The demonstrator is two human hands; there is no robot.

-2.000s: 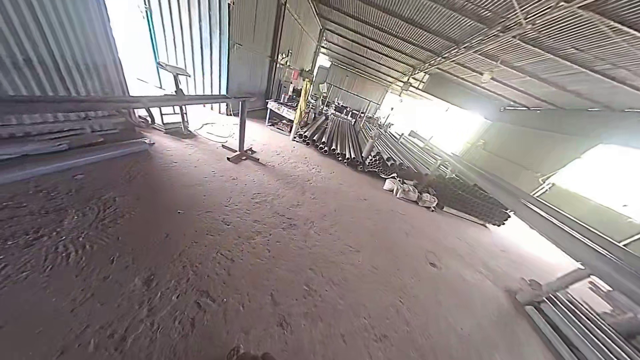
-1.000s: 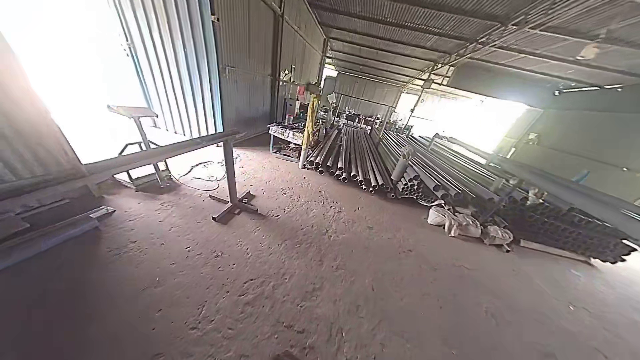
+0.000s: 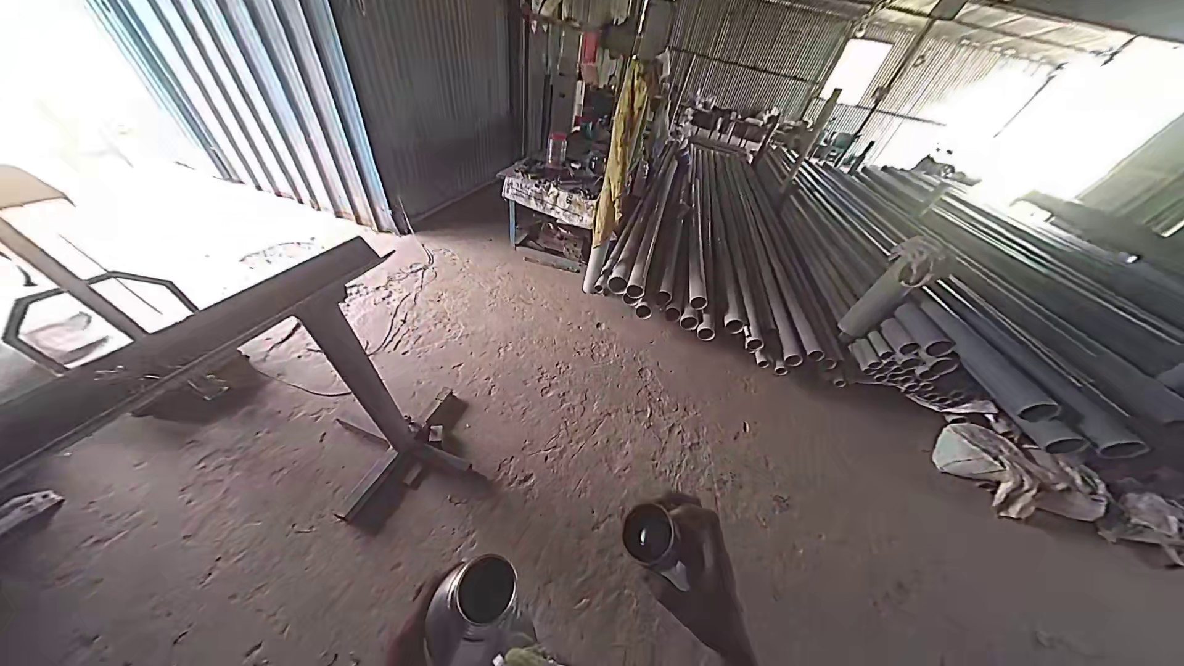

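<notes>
At the bottom centre, my left hand (image 3: 412, 622) is shut around a wide metal pipe fitting (image 3: 462, 634) whose round dark mouth faces up; most of that hand is hidden behind it. To its right, my right hand (image 3: 708, 573) holds a smaller short cylindrical piece (image 3: 652, 536) with an open round end, fingers wrapped over its far side. The two pieces are apart. Something small and pale green lies against the lower edge of the wide fitting.
A steel beam (image 3: 203, 324) on a post stand (image 3: 356, 379) stands at left. Ahead, long pipes (image 3: 694, 231) lie stacked beside a cluttered work table (image 3: 550, 199). Pale sacks (image 3: 1017, 472) lie at the pipe ends, right. A thin cable (image 3: 398, 314) crosses the floor near the doorway.
Both hands, each with a cylindrical piece, have come into view at the bottom. The view has moved closer to the beam stand and the pipe stack.
</notes>
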